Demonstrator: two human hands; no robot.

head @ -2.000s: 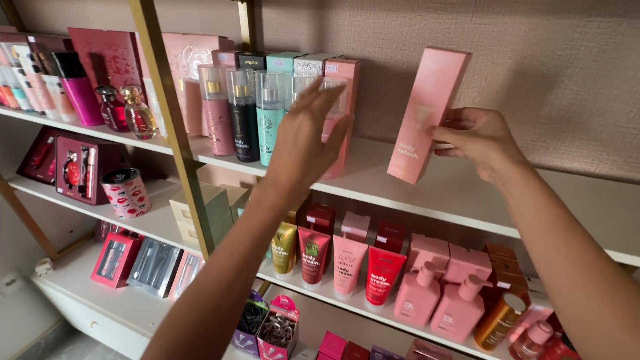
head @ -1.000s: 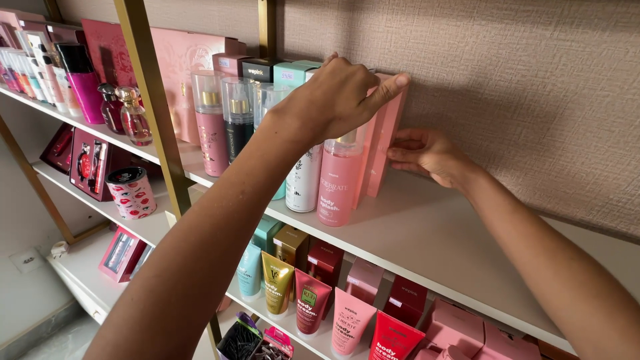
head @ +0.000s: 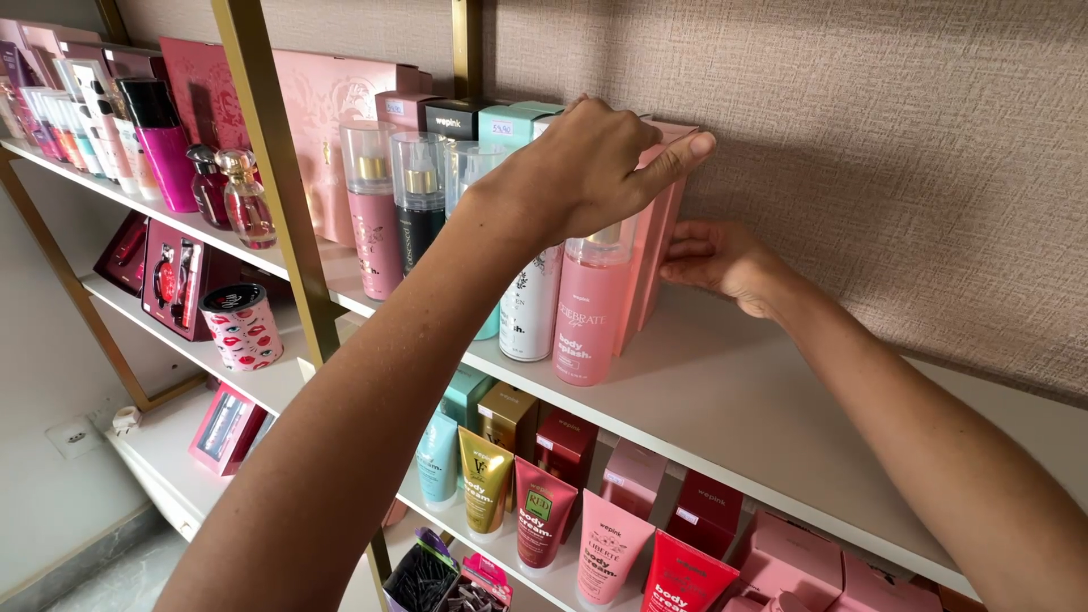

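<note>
A pink carton (head: 662,217) stands upright on the upper shelf, behind and right of a pink body splash bottle (head: 583,319). My left hand (head: 603,166) reaches over the bottles, its thumb at the carton's top; its fingers are partly hidden, so its hold cannot be told. My right hand (head: 718,259) is at the carton's right side, fingers bent, fingertips at or very near it. A white bottle (head: 529,310) is left of the pink one. Further left stand a black bottle (head: 418,204) and a mauve bottle (head: 372,212), with cartons behind them.
The upper shelf (head: 790,416) meets a textured wall (head: 892,170). Below stand body cream tubes (head: 544,514) and boxes (head: 633,476). A gold metal upright (head: 285,187) divides the shelves. Perfume bottles (head: 246,204) and a lip-print tin (head: 242,327) are left.
Two seconds ago my right hand held a pink carton above the shelf; a pink carton now stands among the others, with both hands at it. The view has moved closer.
</note>
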